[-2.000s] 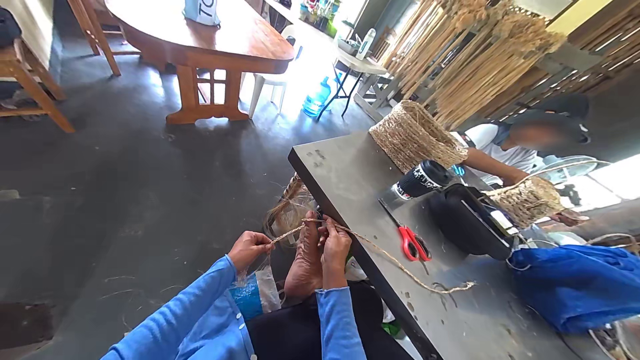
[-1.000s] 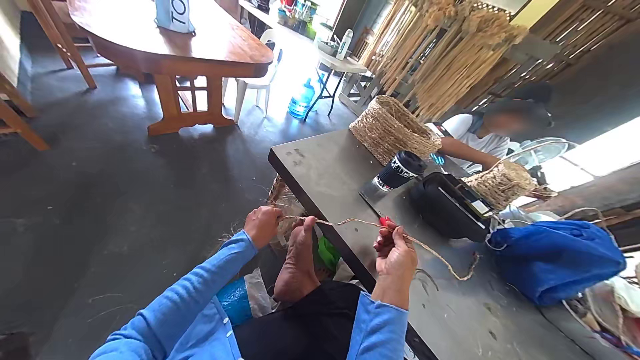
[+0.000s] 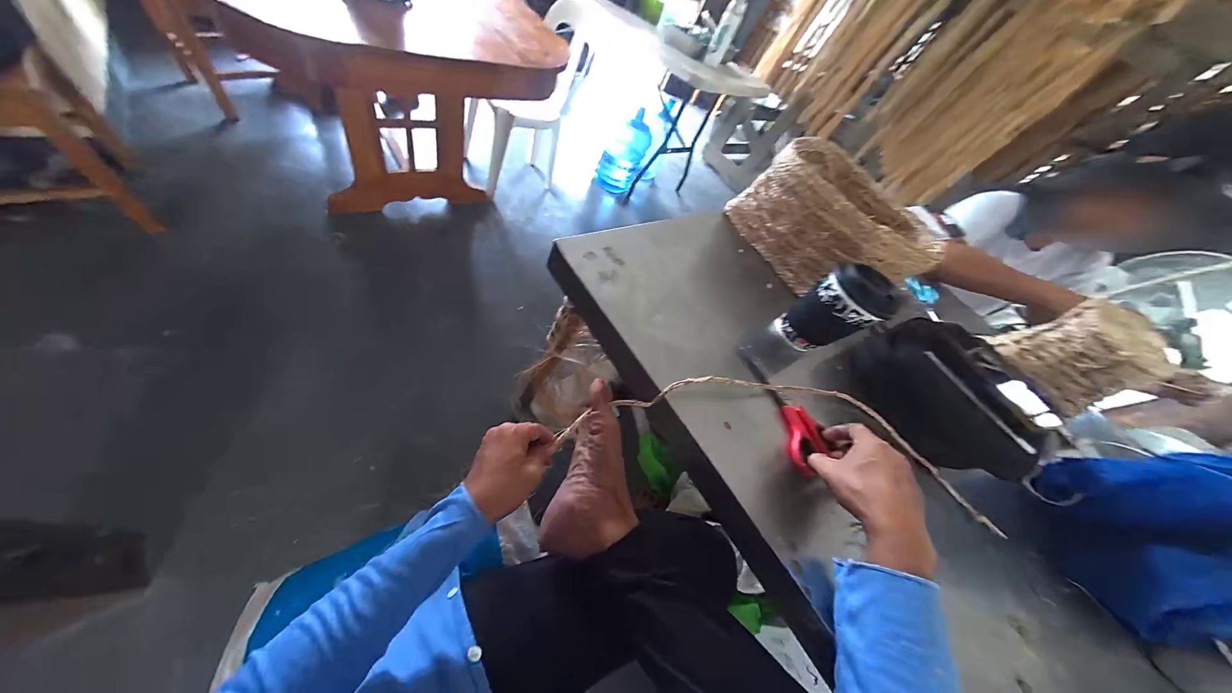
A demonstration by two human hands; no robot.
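Note:
My left hand [image 3: 510, 467] pinches one end of a thin twisted fibre cord [image 3: 712, 380] beside my bare foot [image 3: 589, 481]. From there the cord passes by the toes and over the table edge, then curves across the grey table [image 3: 664, 279] to a loose end at the right. My right hand [image 3: 871, 481] has its fingers on the red handle of the scissors [image 3: 801, 435], which lie on the tabletop with the blades pointing away from me. The cord crosses over the scissors near the blades.
Behind the scissors are a lidded black cup [image 3: 837, 306], a black bag [image 3: 948, 395] and a woven fibre basket [image 3: 828, 212]. A blue cloth bag [image 3: 1145, 539] lies at the right. Across the table a person handles another woven piece [image 3: 1088, 351]. A wooden table [image 3: 404, 67] stands beyond.
My right hand was on the cord near my foot at first; it has moved right to the scissors. My left hand has stayed near the foot with the cord.

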